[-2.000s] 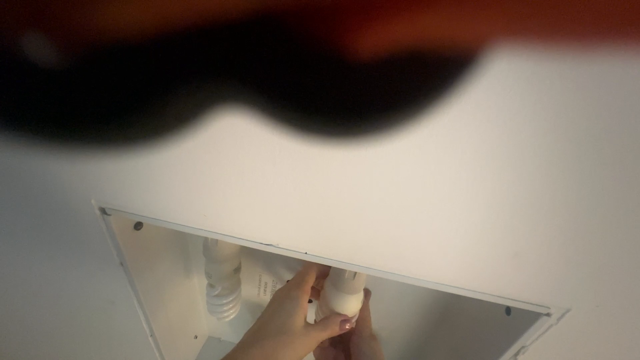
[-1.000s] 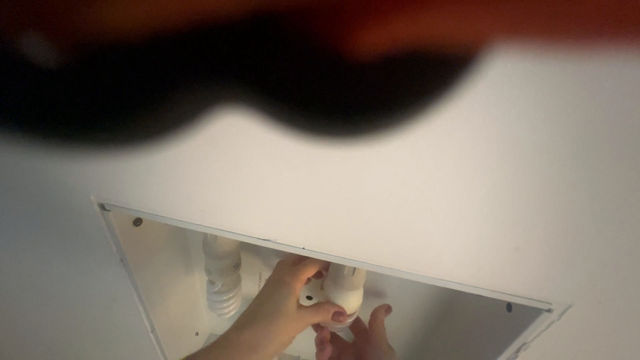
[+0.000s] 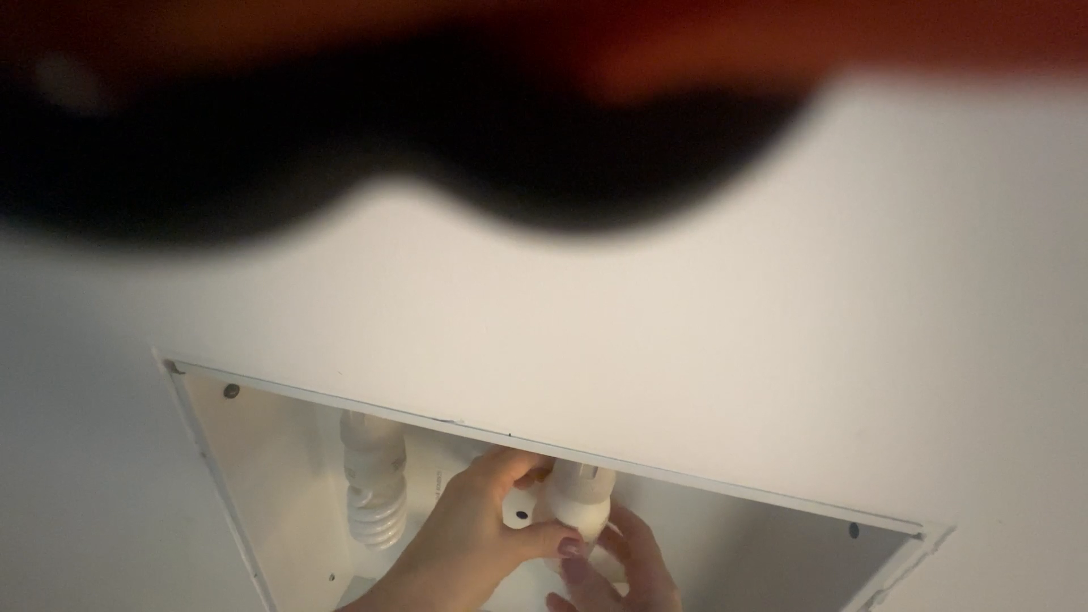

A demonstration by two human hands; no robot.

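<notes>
Inside a recessed ceiling light housing [image 3: 544, 444], a white light bulb [image 3: 583, 510] hangs from its socket right of the middle. My left hand [image 3: 501, 527] reaches in from below and grips the bulb's left side, its thumb across the lower part and its fingers behind, near the socket. At the bulb's lower right, my right hand [image 3: 625, 565] has its fingers curled close against the glass; whether they grip it is hard to tell. A spiral compact fluorescent bulb [image 3: 376, 493] hangs farther left in the housing.
White ceiling [image 3: 595, 340] surrounds the housing. Its rim has a rough edge at the right corner [image 3: 922, 544]. Screws or holes [image 3: 231, 391] dot the inner walls. A blurred dark and orange shape [image 3: 425, 119] covers the top of the view.
My right hand, lower and with fingers spread a second ago, has moved up around the bulb's right side. My left hand stays on the bulb.
</notes>
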